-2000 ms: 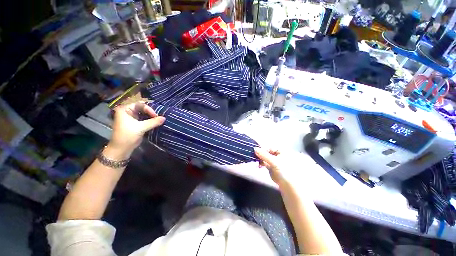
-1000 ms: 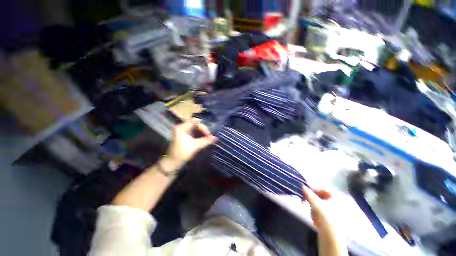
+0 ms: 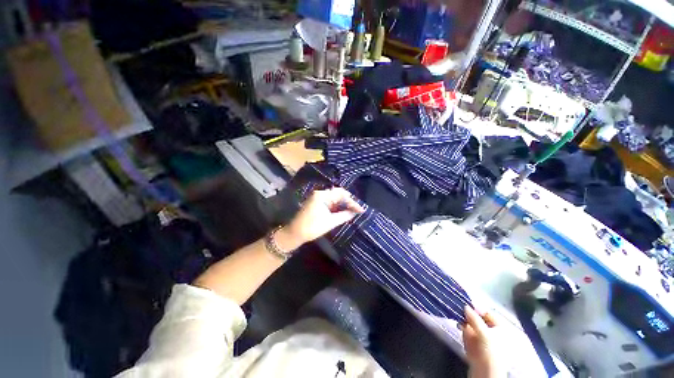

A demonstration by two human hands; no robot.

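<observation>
A striped cut piece (image 3: 406, 266), navy with thin white lines, is stretched between my two hands over the front edge of the white sewing table. My left hand (image 3: 325, 214) pinches its upper left end. My right hand (image 3: 480, 332) pinches its lower right end; the right forearm is cut off by the bottom edge. The white sewing machine (image 3: 554, 255) with JACK lettering stands right of the piece. A heap of striped pieces (image 3: 429, 159) lies behind the held piece. A narrow dark strip (image 3: 538, 341) lies on the table by the machine.
A red packet (image 3: 417, 96) and thread cones (image 3: 358, 44) stand behind the heap. A green-handled tool (image 3: 554, 148) is upright at the machine's left end. A dark cloth pile (image 3: 133, 288) is at the lower left. Brown card (image 3: 70, 85) hangs at the far left.
The view has turned left, so the machine and both hands appear farther right. The striped piece is still held at both ends and now slants more steeply down to the right.
</observation>
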